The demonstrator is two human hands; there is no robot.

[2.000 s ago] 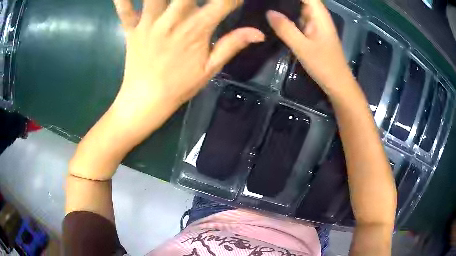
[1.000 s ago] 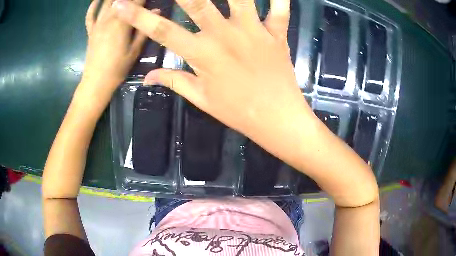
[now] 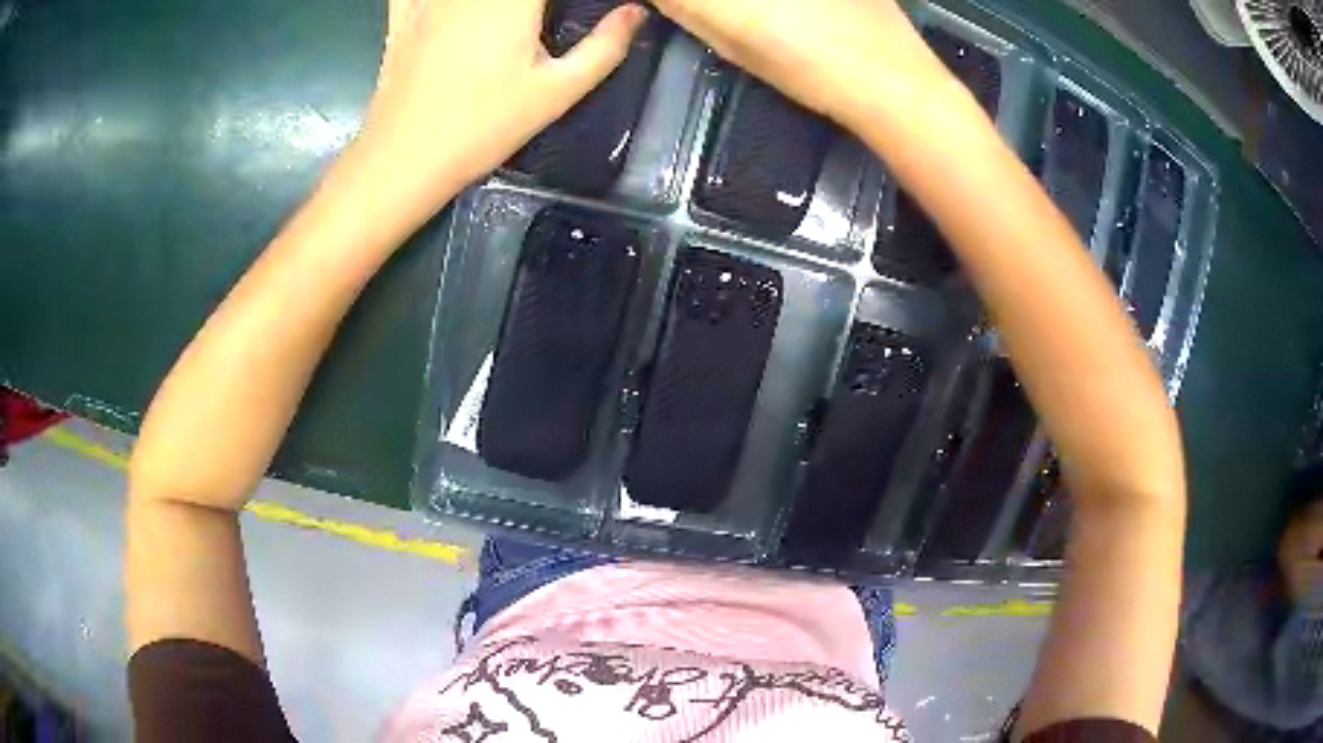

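A clear blister tray [image 3: 660, 218] holds black phone cases in two rows of pockets. Nearest me, a phone case [image 3: 562, 341] lies in the left pocket and another [image 3: 707, 378] lies beside it. My left hand [image 3: 486, 66] is over the far left pocket, its thumb beside a black phone case [image 3: 598, 124]. My right hand [image 3: 769, 29] reaches over the far row from the right, its forearm crossing above the tray. The fingers of both hands are cut off by the top edge, so their hold cannot be told.
The tray lies on a green bench [image 3: 145, 218]. A fan [image 3: 1291, 44] stands at the top right. A person's hand [image 3: 1301, 559] shows at the right edge. A yellow line [image 3: 356, 533] runs on the grey floor. Something red [image 3: 22, 417] is at the left edge.
The view has shifted and tilted. My right hand has moved up and away from above the tray's middle, uncovering more cases. My left hand's fingertips have gone out past the top edge.
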